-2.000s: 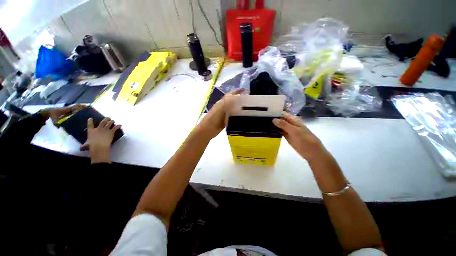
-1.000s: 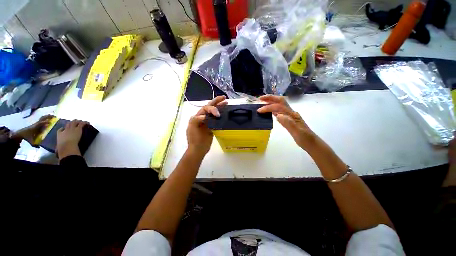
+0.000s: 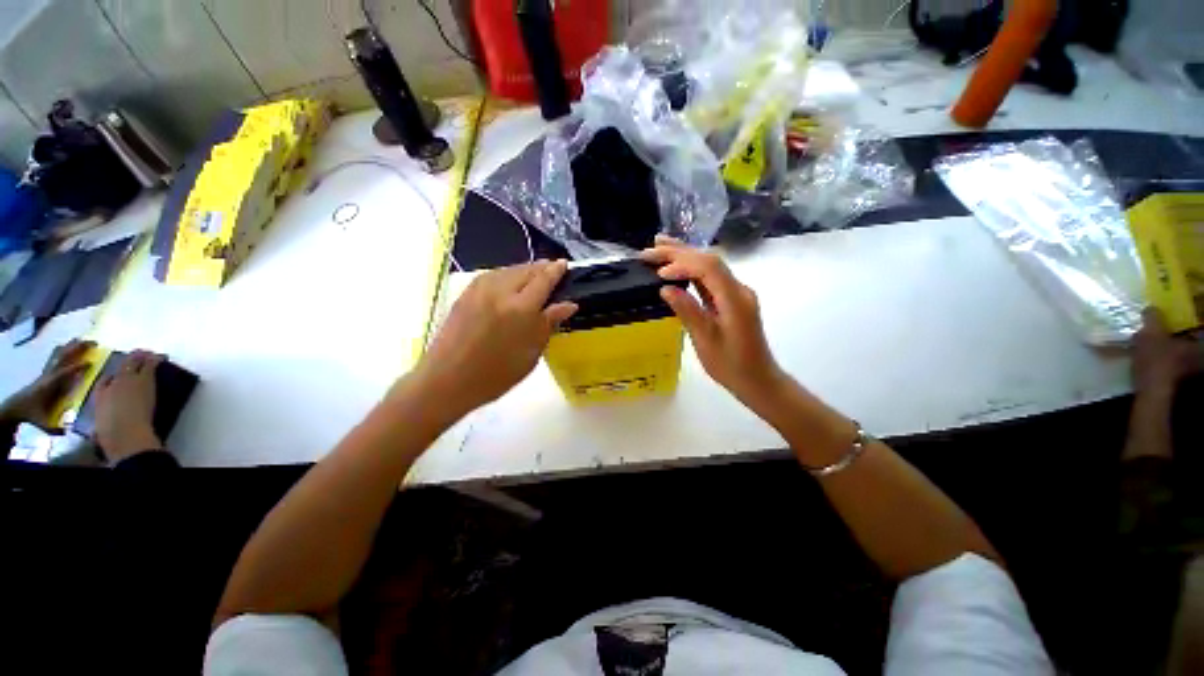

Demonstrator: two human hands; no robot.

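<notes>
A yellow carton (image 3: 615, 362) with a black top band stands upright on the white table in front of me. Its black lid is down, and a small dark handle shape (image 3: 601, 273) shows faintly on it. My left hand (image 3: 504, 325) holds the lid's left end, thumb at the front and fingers on top. My right hand (image 3: 713, 312) grips the lid's right end, fingers on the top edge and thumb at the front. The carton's sides and back are hidden.
An open clear bag with dark contents (image 3: 615, 188) lies beyond the carton. Flat clear bags (image 3: 1052, 238) lie right, by another person's hand and a yellow box (image 3: 1170, 262). Yellow-black blanks (image 3: 235, 194) and another person's hands (image 3: 130, 402) are left. A yellow strip (image 3: 449, 251) divides the tables.
The pale slotted flap seen first has gone down and the black lid covers the top. My hands have closed in on the lid's ends. A yellow box has come into view at right.
</notes>
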